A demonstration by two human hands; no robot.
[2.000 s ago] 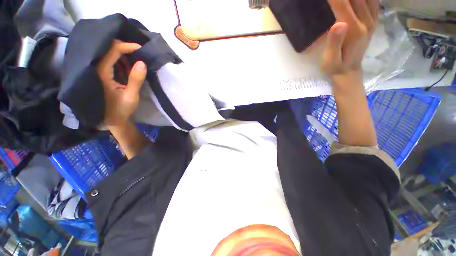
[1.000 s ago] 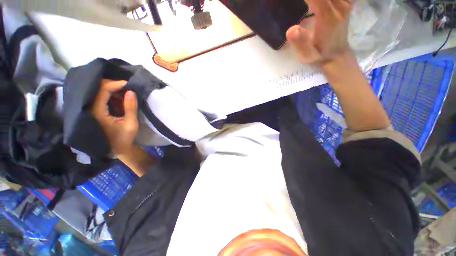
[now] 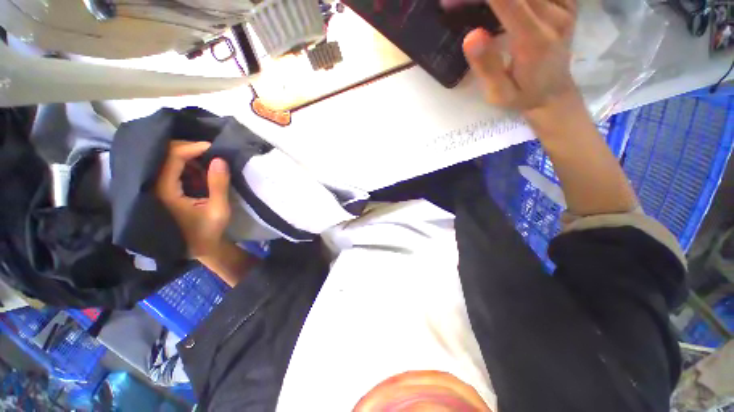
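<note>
My left hand [image 3: 195, 193] is curled with thumb and fingertips close together inside a fold of the dark jacket cloth [image 3: 138, 181], at the left of the table. Pale grey lining [image 3: 286, 193] with a dark strip runs from it to my lap. My right hand [image 3: 527, 60] is at the smartphone [image 3: 426, 40], a black rectangle lying at the top edge. Its fingers are spread over the phone's right side, thumb apart; it does not grip the phone. Part of the phone is under the fingers and cut off by the picture's edge.
The cream sewing machine head [image 3: 121, 40] fills the top left, with a small ridged metal part [image 3: 324, 55] beside it. A white table [image 3: 386, 133] carries a printed ruler scale. A clear plastic bag [image 3: 624, 60] lies at right. Blue crates [image 3: 672, 161] stand below the table edge.
The view has shifted, and more of the machine head shows at top left. My right hand has moved left over the phone, whose screen now shows faint reddish marks. My left hand keeps its hold.
</note>
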